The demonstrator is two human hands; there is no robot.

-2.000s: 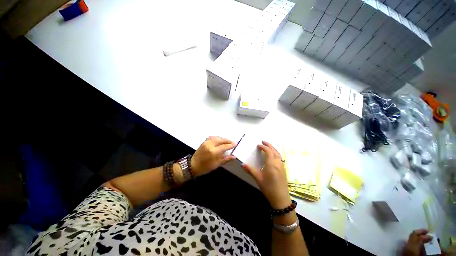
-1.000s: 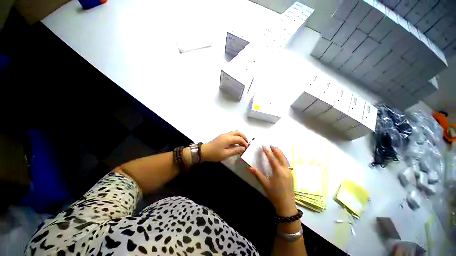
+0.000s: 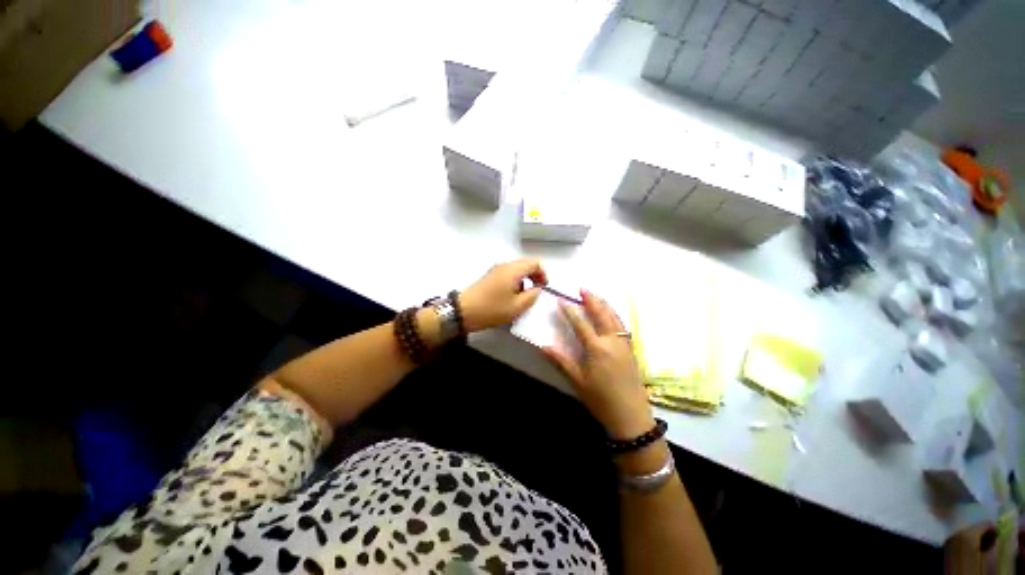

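Note:
A white retail box [image 3: 542, 323] lies at the table's front edge between my hands, its far edge dark. My left hand [image 3: 506, 294] holds the box's far left corner with the fingertips. My right hand [image 3: 596, 350] lies over its right side, fingers bent on the top face. The fingers hide part of the box. Another white box with a yellow mark [image 3: 554, 220] lies just beyond my hands. A fanned pile of yellow blanks [image 3: 681, 354] lies right of my right hand.
Rows of white boxes [image 3: 710, 193] stand beyond, with a tall stack behind. A smaller yellow pile [image 3: 781, 370], small white parts [image 3: 930, 346], black cables [image 3: 841, 219] and plastic bags lie right. Another person's hand [image 3: 972, 550] shows at lower right.
The box between my hands has turned, and both hands have shifted with it. The camera view has moved. A further small open box shape shows at the lower right.

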